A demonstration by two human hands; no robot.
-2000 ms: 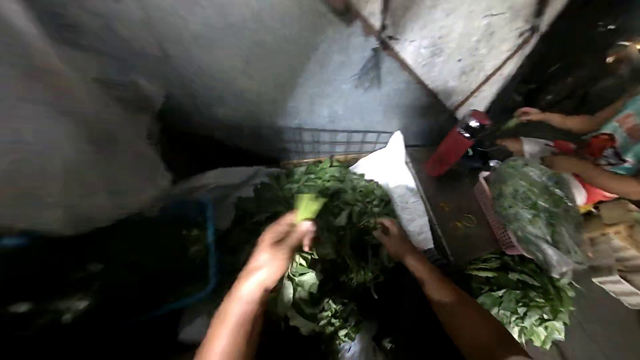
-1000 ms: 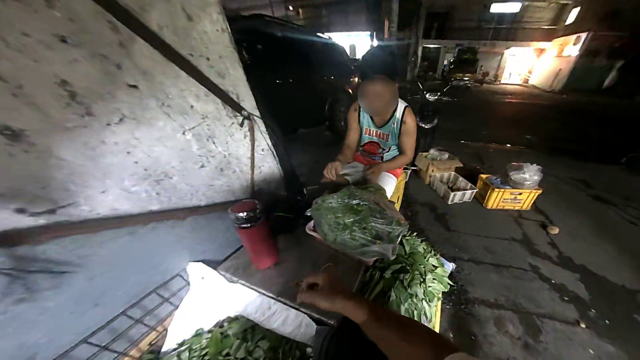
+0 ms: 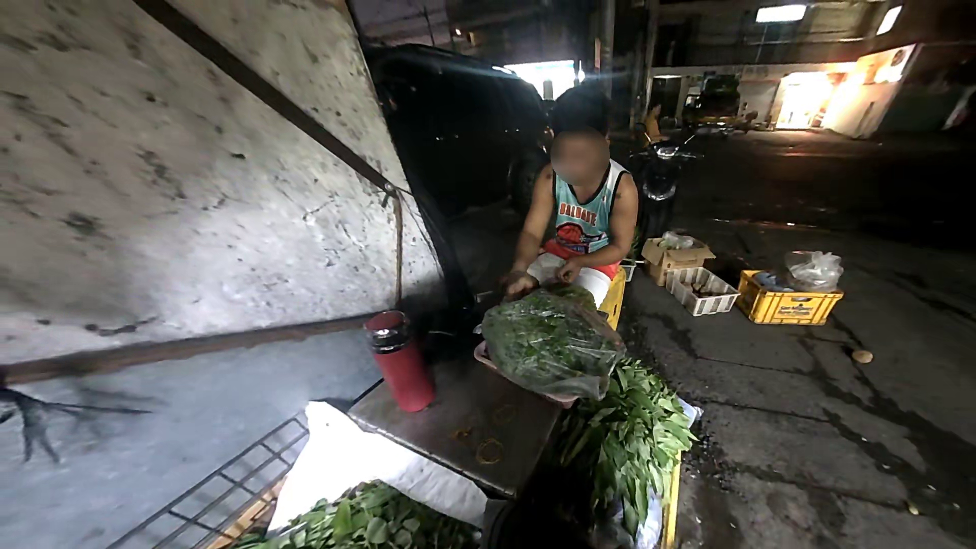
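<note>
Neither of my hands shows now. Leafy greens lie at the bottom edge, beside a white sack. Behind them a dark tabletop carries a red bottle with a dark lid and a few rubber bands. A clear plastic bag of greens rests in a pink basket on the far side of the tabletop. Bunches of long-leaved greens are piled to its right, over a yellow crate.
A seated person faces me, both hands behind the bagged greens. A wire rack leans along the wall at left. A cardboard box, a white crate and a yellow crate stand on the pavement, with a motorcycle behind.
Two seconds ago both my hands were over the greens, the left holding a green stalk. One second ago one hand was over the tabletop; now neither is seen. The view has swung up and right.
</note>
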